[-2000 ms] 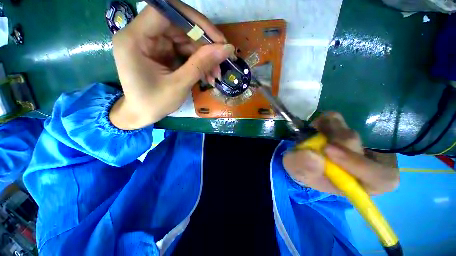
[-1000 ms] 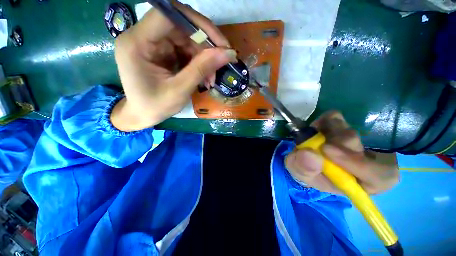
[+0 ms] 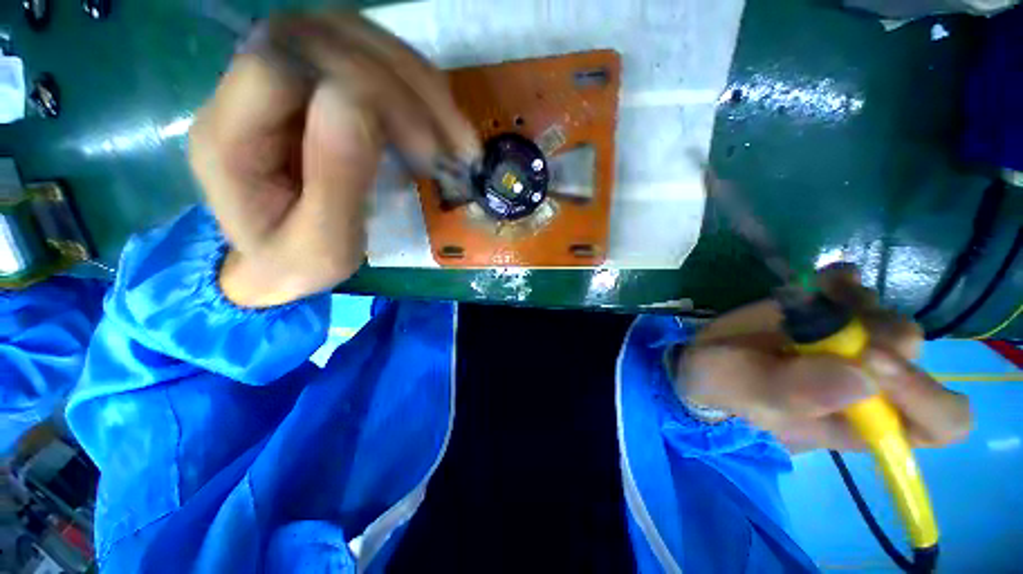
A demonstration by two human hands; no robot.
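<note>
The round black LED board (image 3: 512, 177) sits in the orange fixture (image 3: 583, 101), which lies on white paper (image 3: 673, 123). My left hand (image 3: 314, 146) is blurred at the fixture's left side, with fingertips at or near the board's left edge; I cannot tell whether they touch it. A faint dark tool, likely the tweezers, shows blurred at the top of this hand. My right hand (image 3: 819, 370) is shut on the yellow soldering iron (image 3: 892, 454) at the right, beyond the bench's near edge. The iron's blurred tip points up-left, away from the board.
Small dark parts (image 3: 45, 94) and a white piece (image 3: 10, 88) lie at the far left. A box-like item (image 3: 54, 219) stands at the left edge. Black cables (image 3: 976, 258) run at the right. Plastic (image 3: 942, 7) lies at the top right.
My right hand has drawn the iron right, away from the board. My left hand has moved left and its tweezers have swung off the board. The board stays in the fixture, which shows slightly further left.
</note>
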